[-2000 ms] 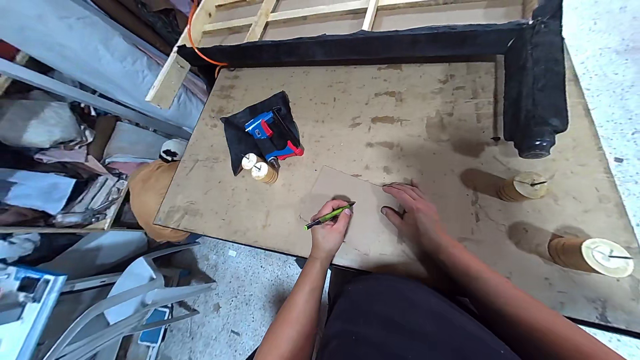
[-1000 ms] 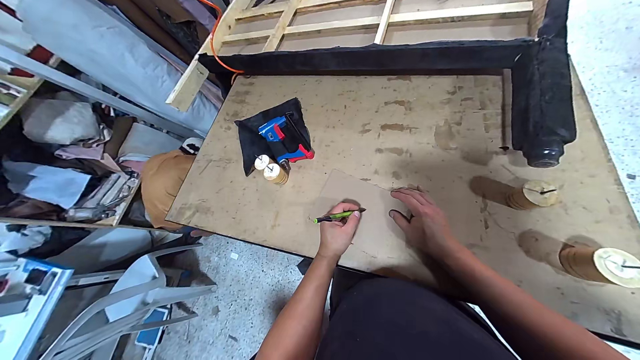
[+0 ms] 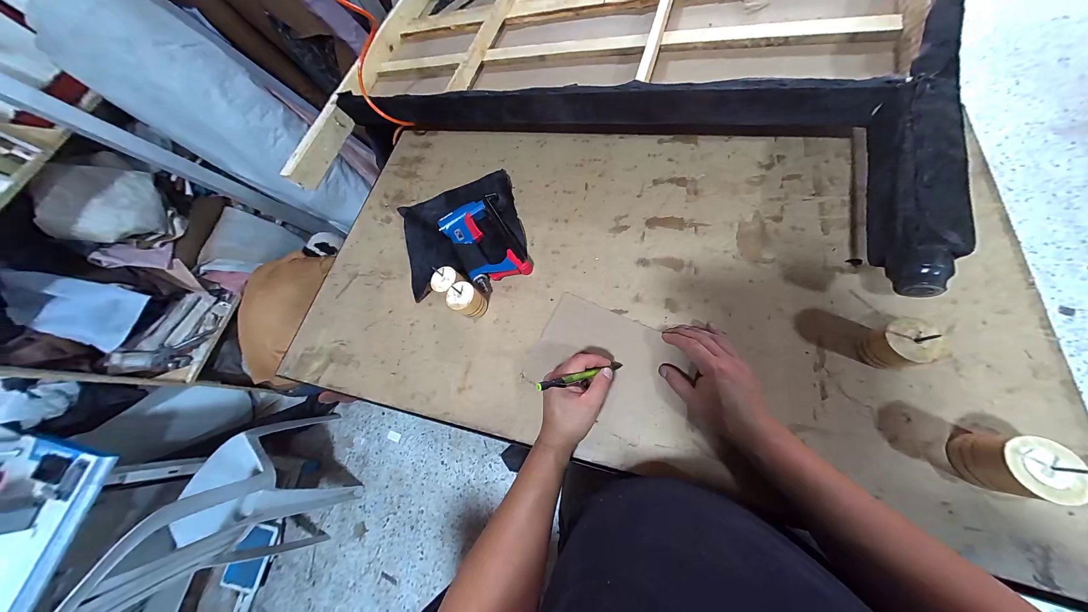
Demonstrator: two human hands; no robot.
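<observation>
My left hand (image 3: pixel 580 398) holds a green and black pen (image 3: pixel 575 378) over a piece of cardboard (image 3: pixel 625 408) near the table's front edge. The pen's dark tip points right, toward my right hand (image 3: pixel 712 374). That hand lies on the cardboard's right part, thumb apart from the fingers, holding nothing. Up and to the left, a blue, red and black pneumatic stapler (image 3: pixel 484 238) rests on a black cloth (image 3: pixel 425 246). Two round wooden furniture legs (image 3: pixel 463 297) with screws in their ends stand by the stapler.
A wooden frame (image 3: pixel 578 47) edged in black fabric lies across the table's (image 3: pixel 731 187) back, with an orange hose (image 3: pixel 364 68) at its left. Two more wooden legs (image 3: pixel 914 342) are at the right. Shelves with fabrics and a grey chair (image 3: pixel 221 501) are at the left.
The pen was tilted up to the right two seconds ago and then lay nearly level; it now tilts slightly up again. My right hand has stayed on the cardboard.
</observation>
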